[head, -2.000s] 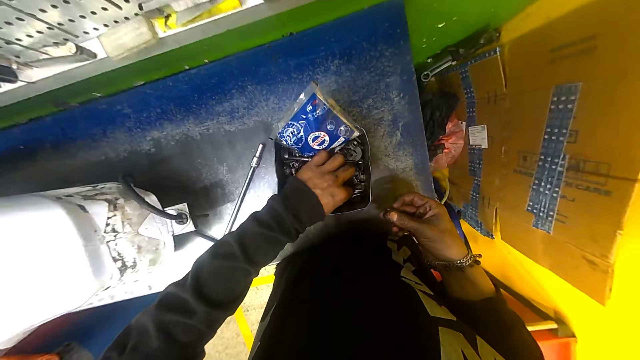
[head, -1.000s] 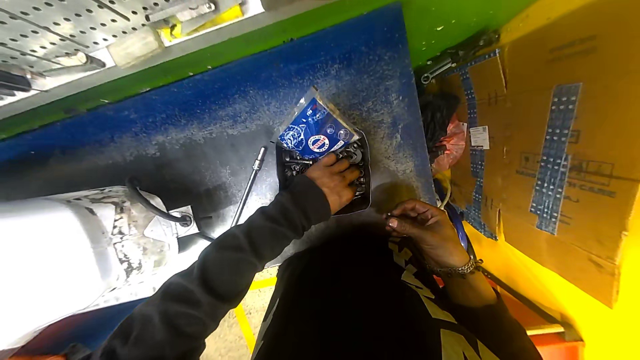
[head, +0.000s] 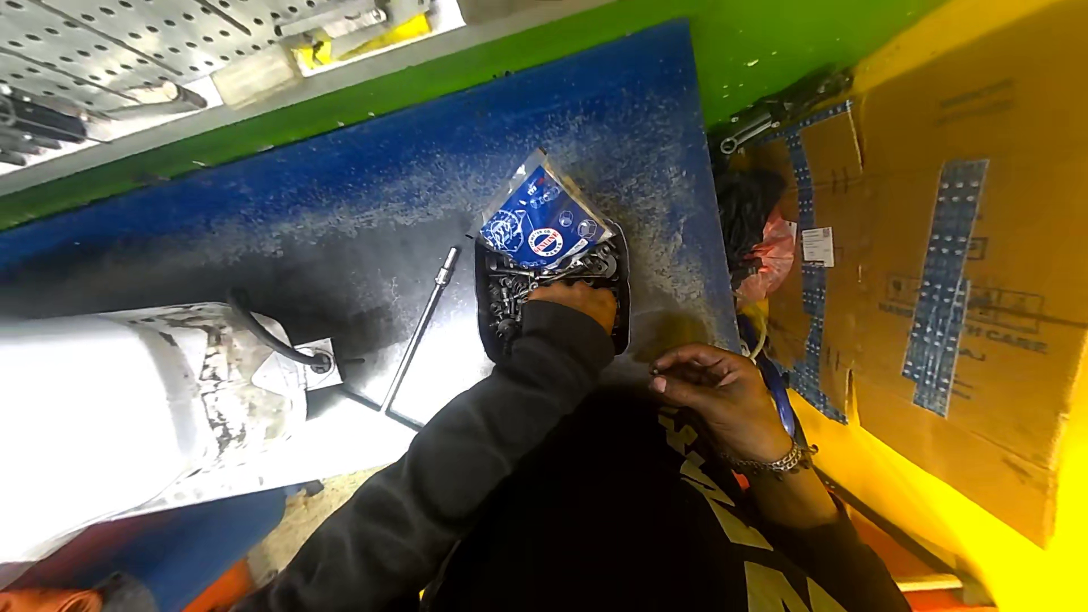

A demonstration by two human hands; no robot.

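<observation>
A dark open container (head: 625,319) on the blue bench (head: 357,221) holds many small metal fasteners (head: 507,293). My left hand (head: 578,302) reaches down into it; its fingertips are hidden among the parts, so its grasp cannot be told. A blue plastic packet (head: 544,221) with printing lies on the container's far side. My right hand (head: 714,387) is to the right of the container, thumb and forefinger pinched on a small dark part (head: 654,371). Left of the container lies a metal bar tool with a socket-like end (head: 421,331).
A white plastic container (head: 102,425) with a black cord is at left. Cardboard (head: 892,255) with blue tape stands at right, near a combination wrench (head: 748,133) and a red plastic bag (head: 769,259). A perforated metal panel (head: 170,42) is at upper left.
My left hand has moved deeper into the container, toward its near right part, and its fingers are now more hidden. My right hand stays beside the container in a pinch.
</observation>
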